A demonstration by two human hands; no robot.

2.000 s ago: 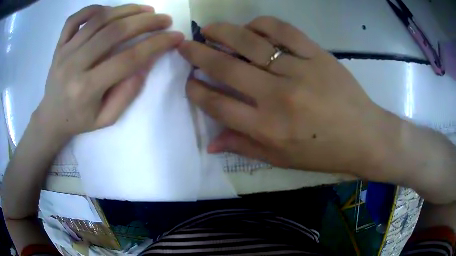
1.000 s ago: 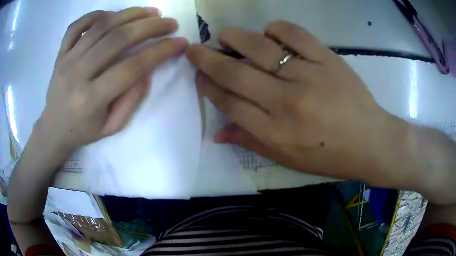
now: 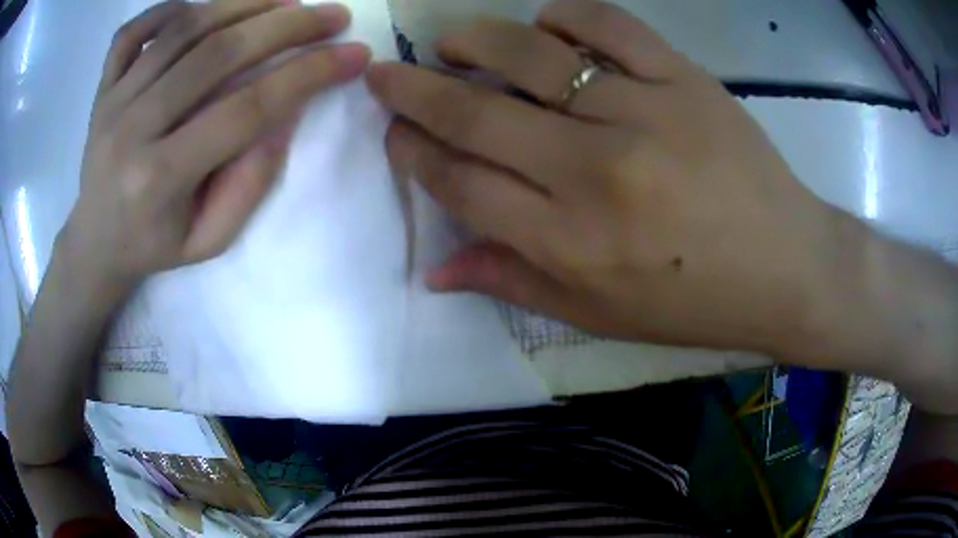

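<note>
A white fabric panel (image 3: 305,305) lies on the glossy white table and reaches its front edge. A narrow seam edge or fold runs down it between my hands. My left hand (image 3: 200,137) lies on the cloth's left part, fingers spread a little and pointing up and right. My right hand (image 3: 599,179), with a ring, rests at the fold, its fingertips on the cloth close to my left fingertips. Whether the fingers pinch the cloth is hidden. The needle and presser foot are not visible.
Pink thread snips (image 3: 906,65) lie at the upper right. A printed ruler (image 3: 557,332) runs along the front table edge (image 3: 651,373). A cardboard box (image 3: 194,473) with white pieces is below left. My striped clothing is below the table edge.
Both hands stay on the cloth and sit slightly higher in view. The cloth's lower right corner reaches further right along the front edge than two seconds ago.
</note>
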